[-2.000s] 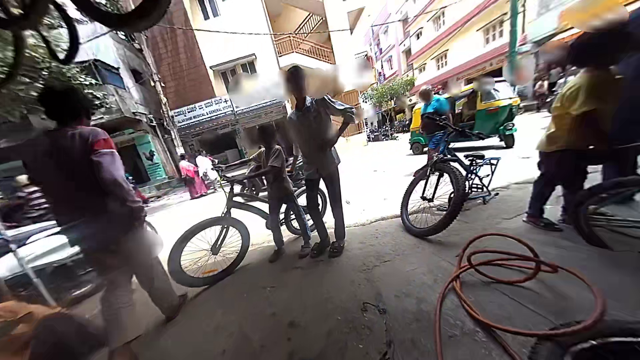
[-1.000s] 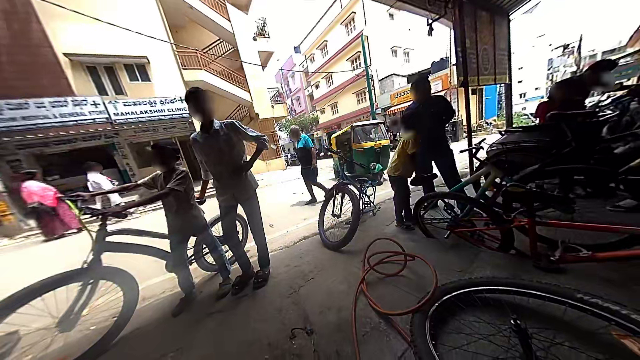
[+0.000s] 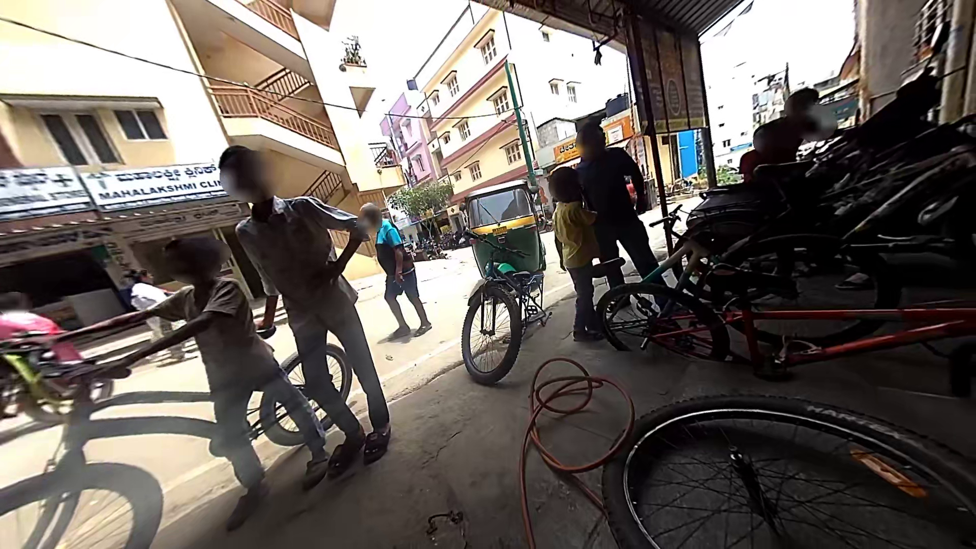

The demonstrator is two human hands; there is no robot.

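Neither my left hand nor my right hand shows in the head view. At the lower right a bicycle wheel with a black tyre (image 3: 637, 450), spokes and an orange reflector lies near the camera. A loosely coiled reddish hose (image 3: 526, 457) rests on the concrete floor to its left. A red bicycle frame (image 3: 877, 345) is behind the wheel. A small dark object (image 3: 446, 518), too unclear to name, lies on the floor at the bottom.
Two people stand at left by a bicycle (image 3: 145, 428). An upright bicycle (image 3: 492, 332) stands mid-view, with two more people to its right. Behind it is a green and yellow auto rickshaw (image 3: 503, 221). Many bicycles crowd the right side, near a metal post (image 3: 648, 152).
The view has swung right, bringing the large wheel and the crowded bicycles into sight. The person in the blue top, beside the upright bicycle earlier, is now farther left of it.
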